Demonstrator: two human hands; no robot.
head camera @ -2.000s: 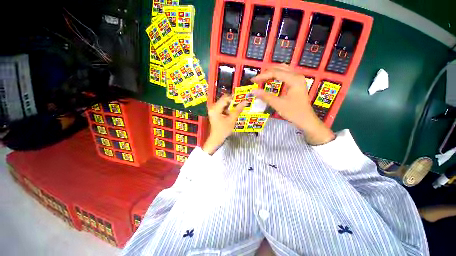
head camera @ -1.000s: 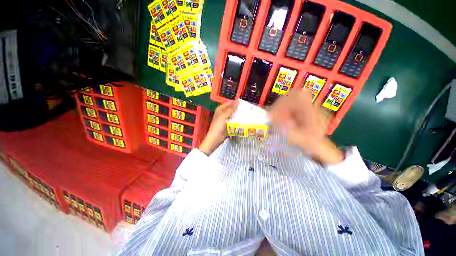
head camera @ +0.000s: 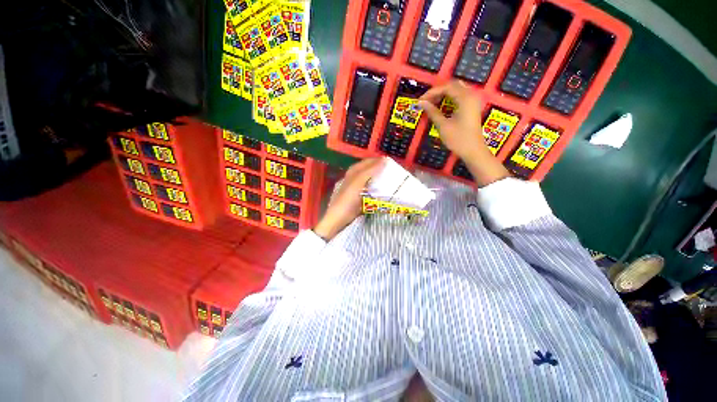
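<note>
The red phone tray (head camera: 336, 126) holds black keypad phones in two rows. The far row's screens are dark, and so is the near row's leftmost phone (head camera: 363, 108). My right hand (head camera: 464, 126) is over the near row, its fingertips pinching the right edge of a yellow screen label (head camera: 406, 112) on the second phone from the left. The hand partly covers the third phone and its label; the two phones to the right also show yellow labels. My left hand (head camera: 351, 200) holds white backing (head camera: 397, 185) with yellow labels along its lower edge, in front of my striped clothing.
Loose yellow label sheets (head camera: 291, 94) overlap left of the tray. A white scrap (head camera: 612, 131) lies right of it on the green bench (head camera: 582, 204). Red trays of labelled phones (head camera: 206, 169) stand at lower left. Dark equipment with wires is at upper left.
My right hand has moved from near the backing out to the tray. A yellow label now shows on the second near-row phone, which was dark. My left hand still holds the backing.
</note>
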